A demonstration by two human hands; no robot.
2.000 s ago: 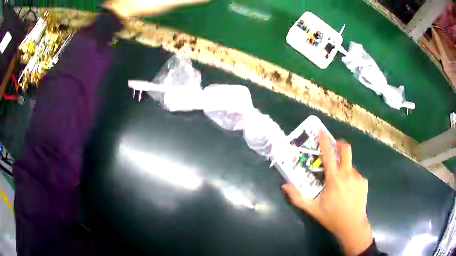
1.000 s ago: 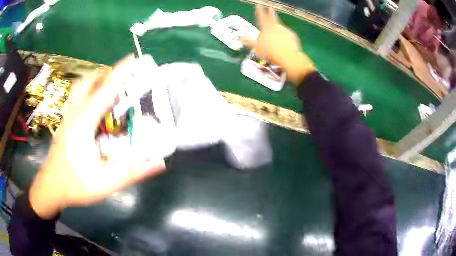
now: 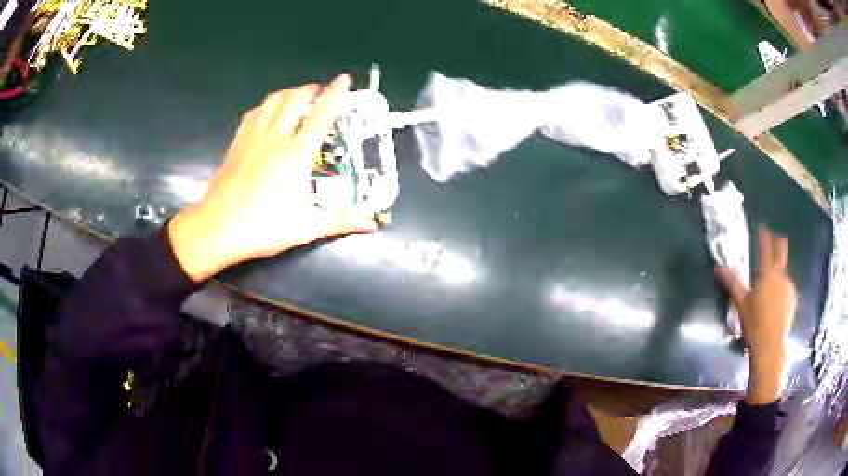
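Note:
My left hand (image 3: 265,177) holds an open white socket housing (image 3: 377,153) by its left side, fingers at the top and thumb at the bottom. Inside show a circuit board, a green wire and a dark part. Its bagged power cord (image 3: 483,121) runs right across the bench. A second open white housing (image 3: 683,139) lies at the right, touching the end of that bag. A bagged cord (image 3: 725,218) trails down from it. My right hand (image 3: 767,297) is at this bag's lower end, fingers spread; whether it grips the bag cannot be told.
The dark green bench top (image 3: 521,232) has a curved front edge. A pile of gold contact strips (image 3: 88,28) is at the upper left. A worn pale strip (image 3: 604,37) borders the green conveyor belt (image 3: 660,28). A pale metal post (image 3: 790,88) stands at the upper right.
The view has shifted. The left-hand housing is lower, closer to the bench, its bagged cord stretched out right. My right hand has left the housings on the belt and is at the right of the bench.

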